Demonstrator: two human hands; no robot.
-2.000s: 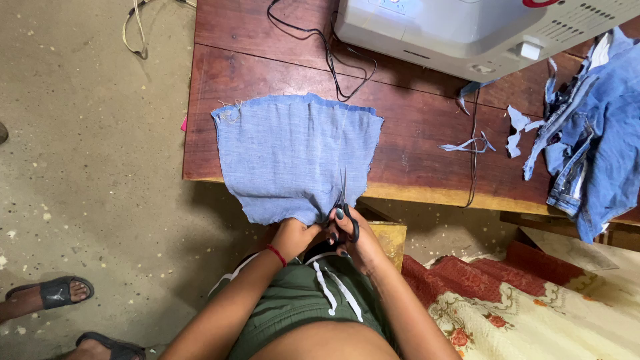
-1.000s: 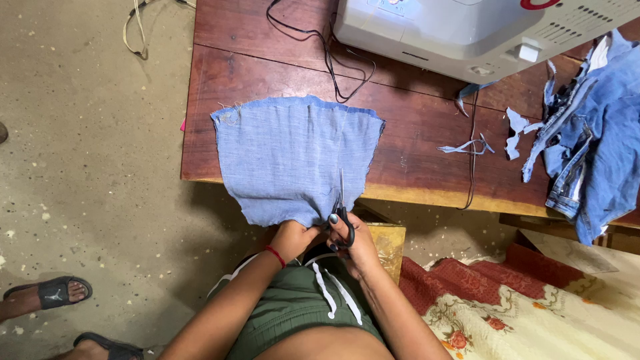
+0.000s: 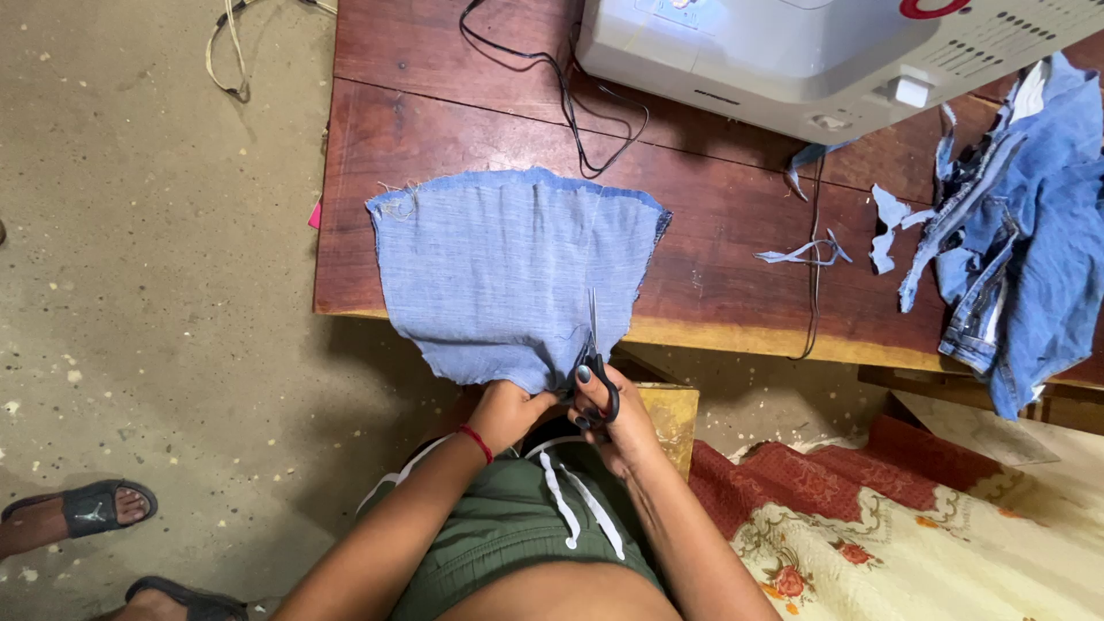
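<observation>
A piece of light blue denim fabric (image 3: 509, 259) lies over the front edge of the wooden table, its lower edge hanging toward my lap. Frayed threads show at its upper left corner. My left hand (image 3: 511, 414) grips the lower edge, its fingertips partly hidden by the cloth. In my right hand (image 3: 608, 410) are black-handled scissors (image 3: 606, 388), blades pointing up the cloth near its lower right part. The blades look nearly closed, and the cloth is bunched beside them.
A sewing machine (image 3: 759, 60) stands at the table's back right, with a black cable (image 3: 565, 86) beside it. Denim scraps (image 3: 811, 252) and a heap of cut denim (image 3: 1035, 233) lie to the right. A wooden stool (image 3: 673, 418) is below the table edge. Another person's sandalled foot (image 3: 103, 507) is at left.
</observation>
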